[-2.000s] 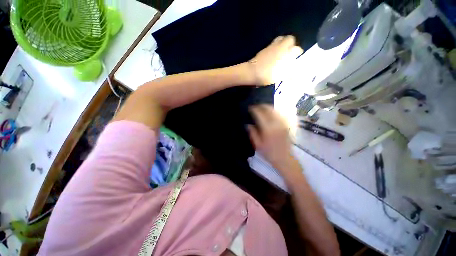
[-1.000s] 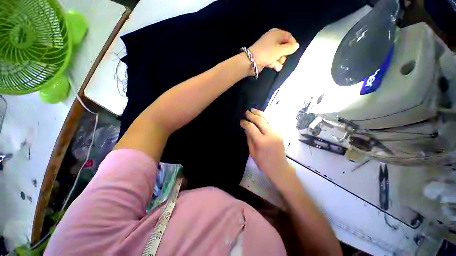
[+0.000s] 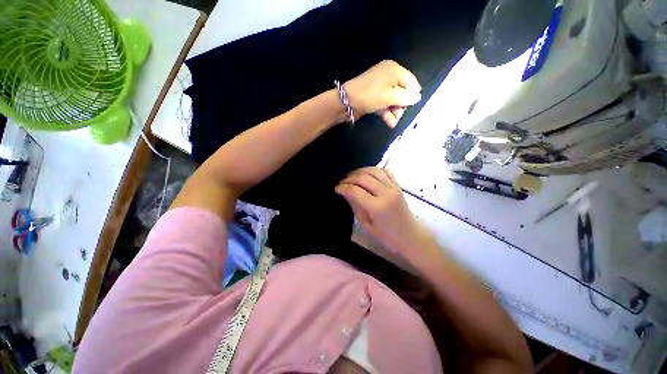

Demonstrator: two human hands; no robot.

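The black garment [image 3: 270, 84] lies over the white table and hangs down to the lap, its edge running past both hands. My left hand [image 3: 384, 91], with a bracelet at the wrist, has its fingers curled and pinched at the garment's edge. My right hand [image 3: 377, 201] is nearer my body, its fingertips closed on the cloth by the table's front edge. No tool shows in either hand; a fine thread between the fingertips cannot be made out.
The off-white sewing machine [image 3: 570, 80] stands right, its needle area [image 3: 461, 146] brightly lit. Black snips [image 3: 488, 184], a second dark tool [image 3: 586, 247] and a pale-handled tool [image 3: 567, 201] lie on its bed. Left table: green fan [image 3: 64, 55], scissors [image 3: 25, 230].
My left hand was stretched flatter near the machine two seconds ago; its fingers are now curled. My right hand has moved slightly towards my body. The cloth by my lap is more bunched. The view has shifted.
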